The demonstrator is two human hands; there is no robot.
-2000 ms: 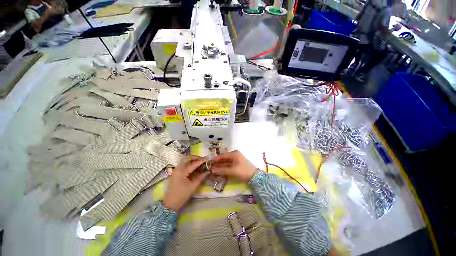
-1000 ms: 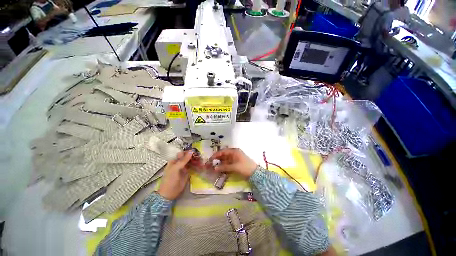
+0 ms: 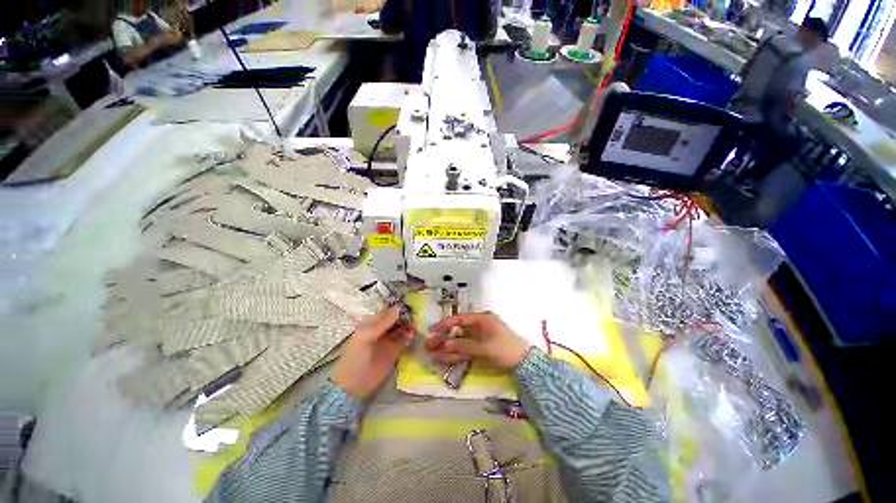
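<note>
The white sewing machine head [image 3: 450, 231] stands in front of me, with thin metal needle and presser parts [image 3: 449, 303] below it. My left hand [image 3: 373, 352] is left of these parts, its fingertips at a small dark metal piece [image 3: 402, 310]; whether it grips the piece is unclear. My right hand [image 3: 483, 341] is just right of and below the presser, fingers bent together; anything between them is too blurred to tell. A small metal-edged piece [image 3: 455, 374] lies on the yellow-edged work plate [image 3: 422, 378] below the right fingers. The hands are apart.
A large heap of beige-grey ribbed straps [image 3: 260, 305] with buckles lies left. More straps [image 3: 413, 472] with wire buckles [image 3: 483, 454] lie nearest me. Clear bags of metal hardware [image 3: 688, 295], a red cord [image 3: 589, 367] and a control screen [image 3: 660, 139] are right. A person [image 3: 786, 83] is beyond.
My hands were together below the needle two seconds ago and have since parted, the left hand moving left. The whole view has shifted, so the machine sits further right and lower.
</note>
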